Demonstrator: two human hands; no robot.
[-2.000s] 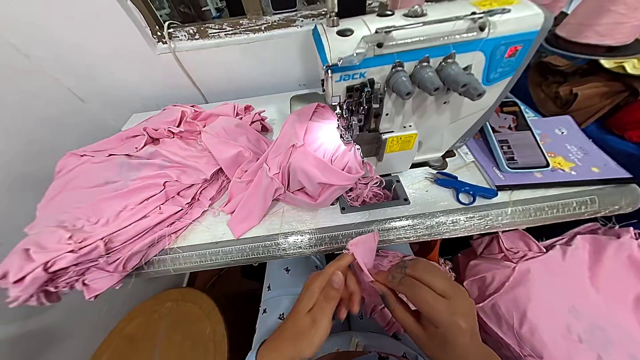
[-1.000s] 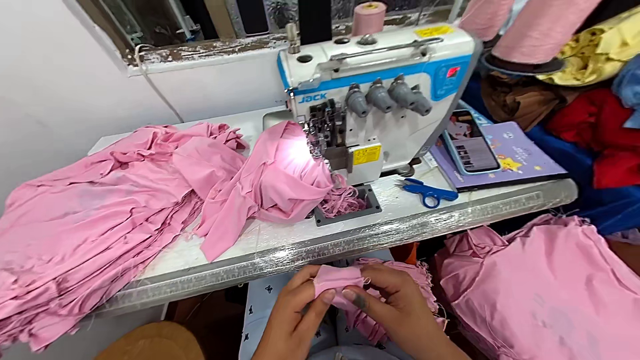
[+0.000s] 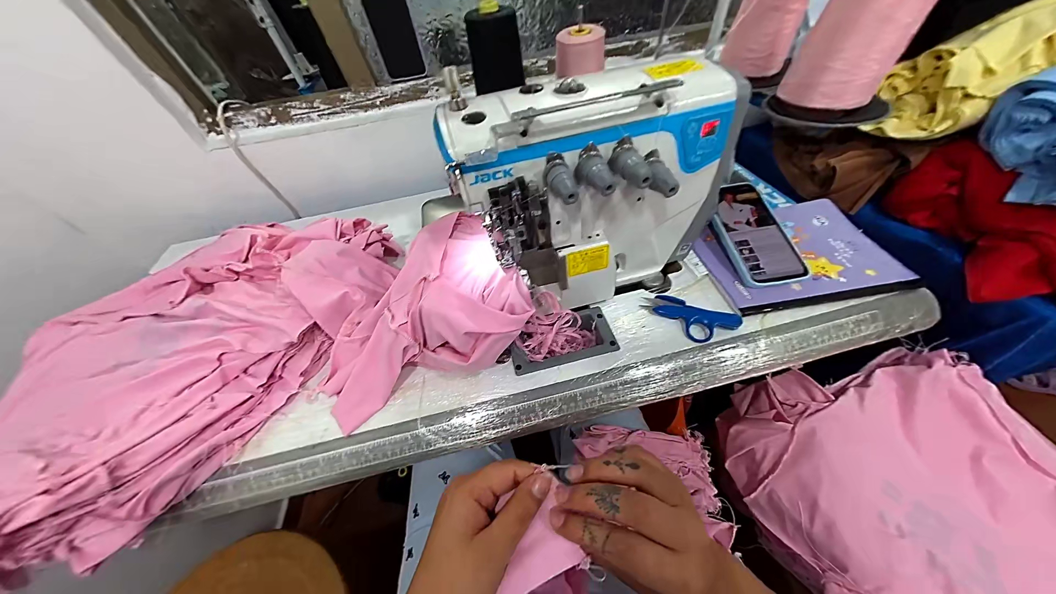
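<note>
My left hand (image 3: pixel 487 520) pinches the edge of a pink fabric piece (image 3: pixel 540 549) between thumb and index finger, over my lap. Close beside it, my right hand (image 3: pixel 623 511), with dark patterns on the fingers, grips the same piece at its edge, and a thin strand spans the two fingertips. Beyond them a white and blue overlock sewing machine (image 3: pixel 643 214) stands on the table. Pink fabric (image 3: pixel 437 305) lies bunched at its lit needle area, touching a large pink heap (image 3: pixel 190 330) to the left. Pink trimmings (image 3: pixel 557 330) fill a small grey-framed opening.
Blue thread snips (image 3: pixel 697 318) lie right of the machine, near a phone (image 3: pixel 759 235) on a purple book (image 3: pixel 841 247). The plastic-wrapped table edge (image 3: pixel 462 425) runs above my hands. More pink fabric (image 3: pixel 891 470) is piled at the right, and a round stool (image 3: pixel 260 565) stands lower left.
Both hands have shifted their hold on the pink piece. It was spread between the fingers one second ago; now its edge is pinched and the rest hangs below.
</note>
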